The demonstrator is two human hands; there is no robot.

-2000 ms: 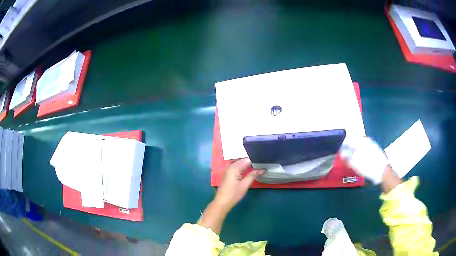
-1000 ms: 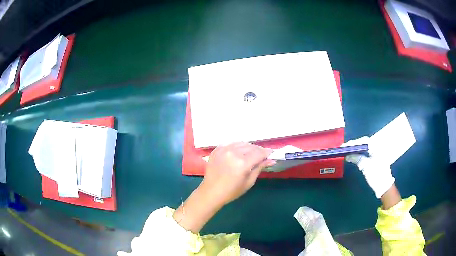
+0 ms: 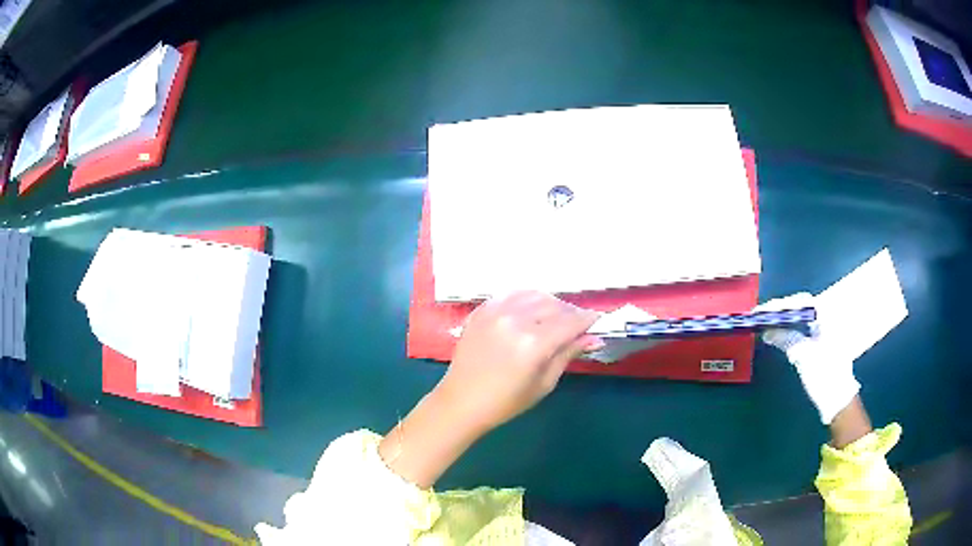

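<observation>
A thin dark device (image 3: 719, 323) stands edge-up over the front of the red tray (image 3: 682, 363). A pale sleeve (image 3: 624, 343) shows around its left part. My bare left hand (image 3: 522, 347) pinches the sleeve at the device's left end. My gloved right hand (image 3: 812, 347) holds the device's right end. Behind it, a white box part (image 3: 597, 208) with a small round dark mark lies on the same tray. The device's far face is hidden.
A narrow white card (image 3: 869, 299) lies right of the tray. Another red tray (image 3: 247, 411) with a white box and flaps sits left. More trays with boxes stand far left and far right on the belt (image 3: 320, 96). An upright white stack (image 3: 13, 293) is at the left edge.
Since two seconds ago, the device has gone from tilted with its dark face showing to edge-up, and my right hand has closed on its right end. Since one second ago, mainly the camera view has shifted.
</observation>
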